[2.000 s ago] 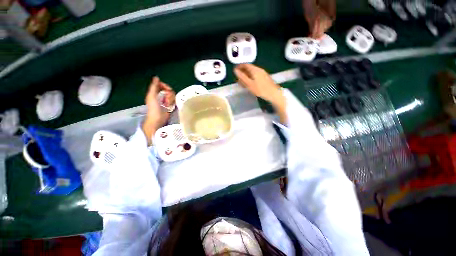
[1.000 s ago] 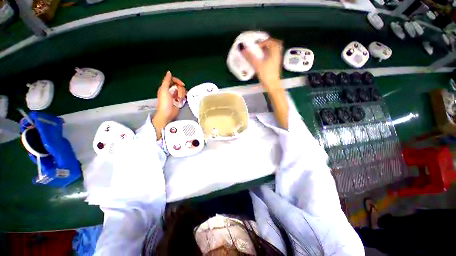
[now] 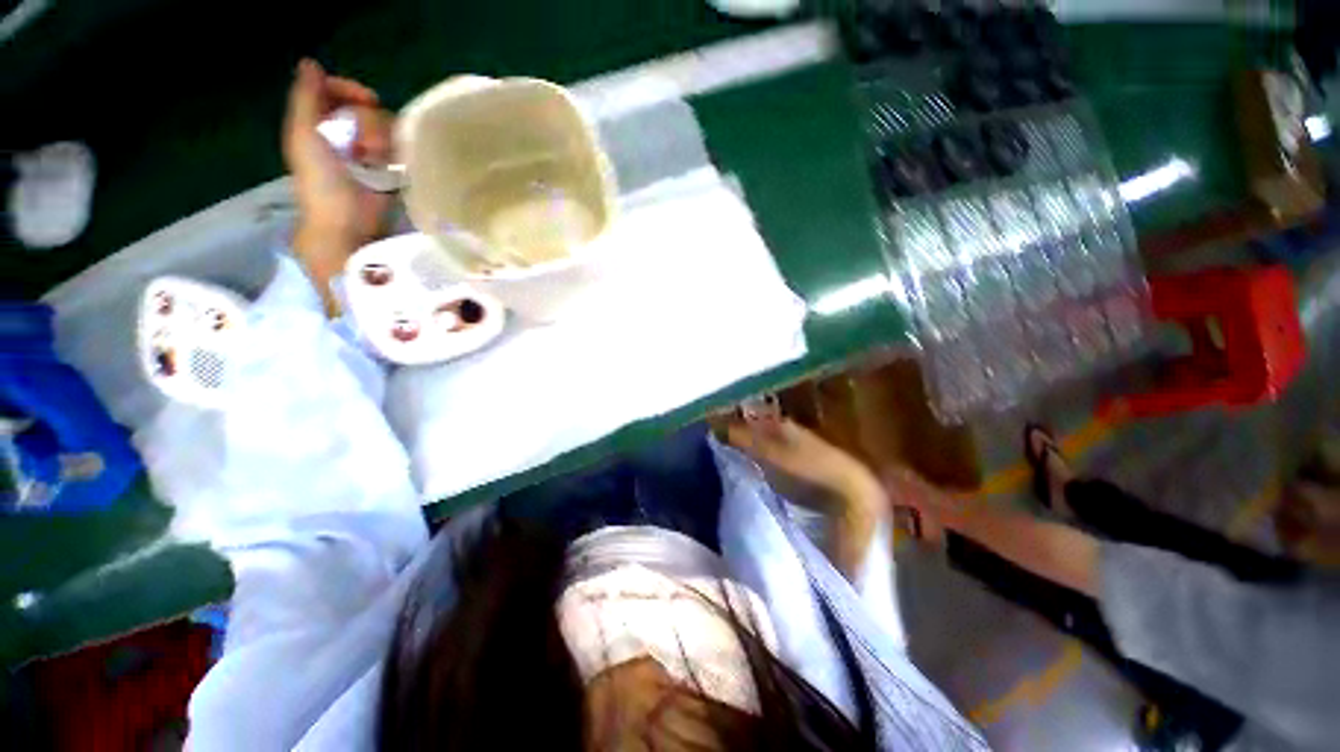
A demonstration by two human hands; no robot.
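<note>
My left hand (image 3: 341, 169), blurred, has its fingers around a small pale piece (image 3: 338, 132) beside the cream tub (image 3: 507, 176). The tub's opening faces me. A white electronic unit (image 3: 426, 312) lies face up just below the tub, partly hidden by it; its face shows reddish fittings and one black round part. Another white unit (image 3: 191, 341) lies face up at the left, its lower edge against my sleeve. My right hand (image 3: 801, 458) is low, below the bench's front edge near my body; its fingertips are blurred and I cannot tell if they hold anything.
A white sheet (image 3: 617, 331) lies under the work. A blue holder (image 3: 59, 426) is at left. A clear blister tray (image 3: 999, 279) with black parts lies at right. Beyond are a red stool (image 3: 1249, 345), a cardboard box (image 3: 911, 419) and a person's legs (image 3: 1014, 536).
My right hand has left the white unit at the back and come down near my body. The view has shifted, so the tub and units appear higher and further left. My left hand stays beside the tub.
</note>
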